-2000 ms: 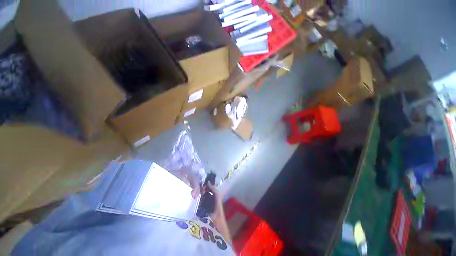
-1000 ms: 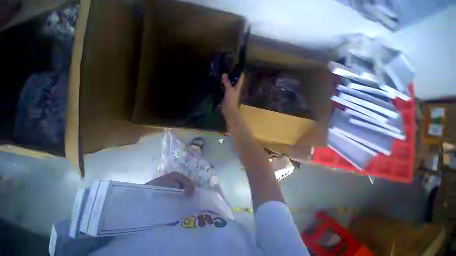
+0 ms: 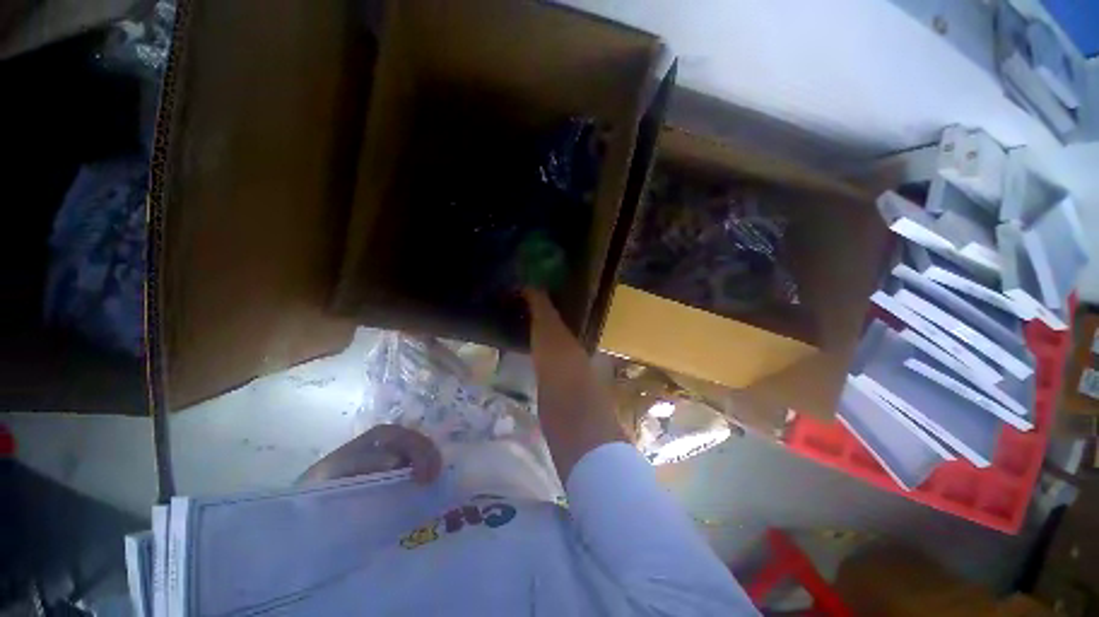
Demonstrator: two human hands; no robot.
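My left hand point(image 3: 392, 453), at the lower left, is closed over the edge of a stack of long white boxes point(image 3: 271, 542) held against my body. A crumpled clear plastic bag point(image 3: 440, 392) is beside that hand; whether the hand holds it too is unclear. My right arm reaches down into a deep brown carton point(image 3: 301, 193). My right hand point(image 3: 538, 299) is in its dark inside, and its fingers and grip cannot be made out. A green thing point(image 3: 540, 259) and shiny clear plastic point(image 3: 569, 157) show near it.
Another carton point(image 3: 723, 335) with shiny contents stands to the right. Beyond it, several white boxes point(image 3: 952, 350) lie on a red tray point(image 3: 964, 488). A carton with bagged pieces point(image 3: 97, 259) is at the left. A red stool point(image 3: 795, 576) shows low right.
My right hand left my left hand's side, reached the carton's edge with something dark, and is now lower inside. My left hand stays by the white boxes. The view has swung toward the cartons.
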